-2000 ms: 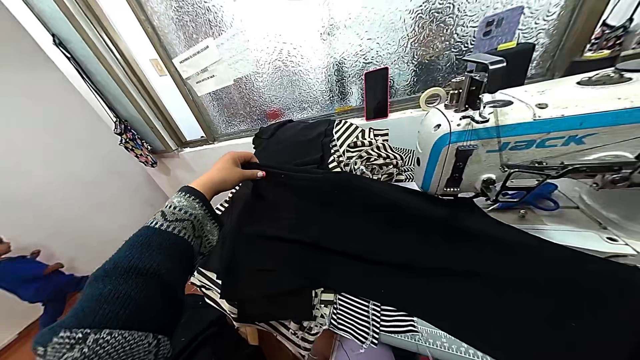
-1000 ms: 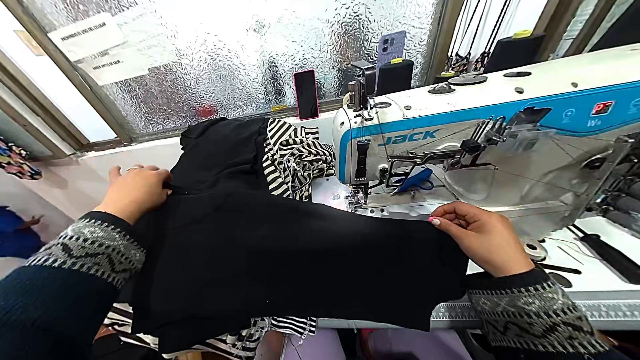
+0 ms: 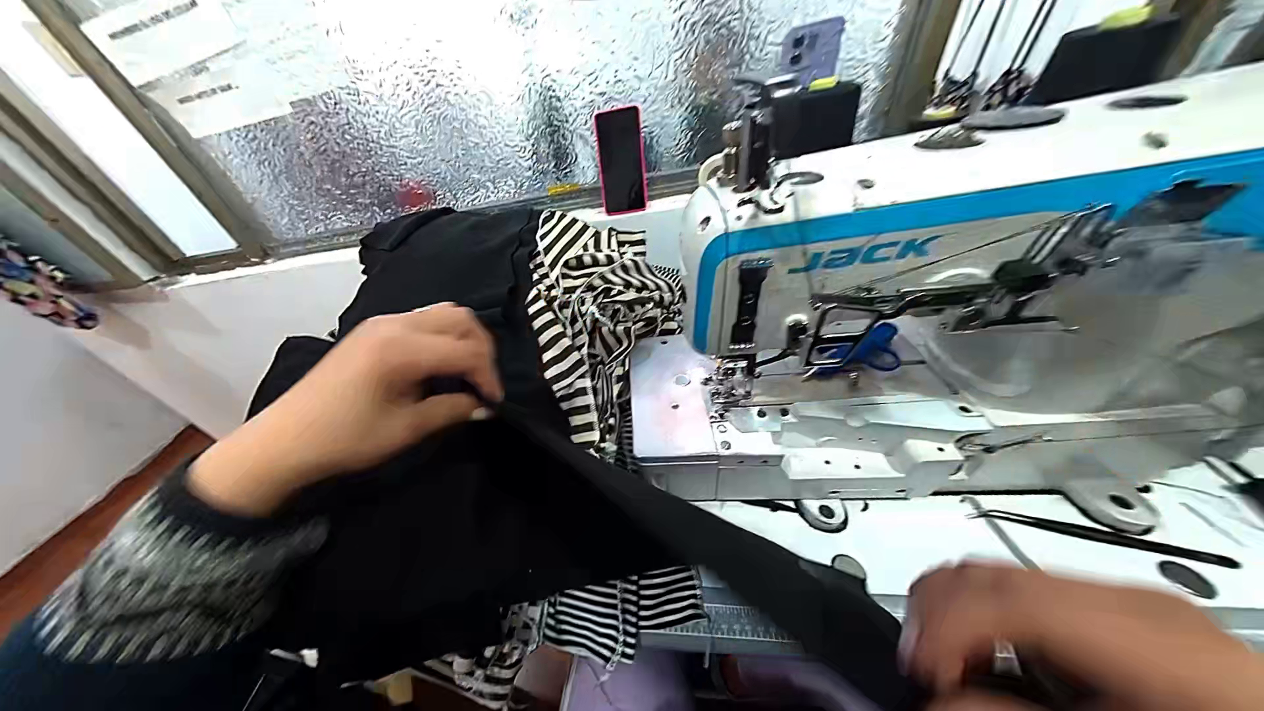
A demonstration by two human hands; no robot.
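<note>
My left hand (image 3: 395,390) pinches an edge of the black fabric (image 3: 474,533) between thumb and fingers, left of the sewing machine's needle area. At the lower right my right hand (image 3: 1027,632), blurred, grips the other end of that edge, so the cloth runs in a taut diagonal band between both hands. Beyond the left hand, more black cloth (image 3: 444,267) lies piled beside black-and-white striped fabric (image 3: 602,316). The white and blue Jack sewing machine (image 3: 889,247) stands at the right, its presser foot (image 3: 731,385) beside the striped fabric. Striped cloth also hangs below the black piece.
Blue-handled scissors (image 3: 859,348) lie behind the needle area. Tweezers (image 3: 1106,533) rest on the white table at the right. A pink-edged phone (image 3: 621,160) leans upright at the window. A measuring tape (image 3: 750,624) runs along the table's front edge.
My right hand has moved down toward the lower right with the cloth's edge. The black piece, spread broadly a second ago, is now drawn into a narrow band on the right.
</note>
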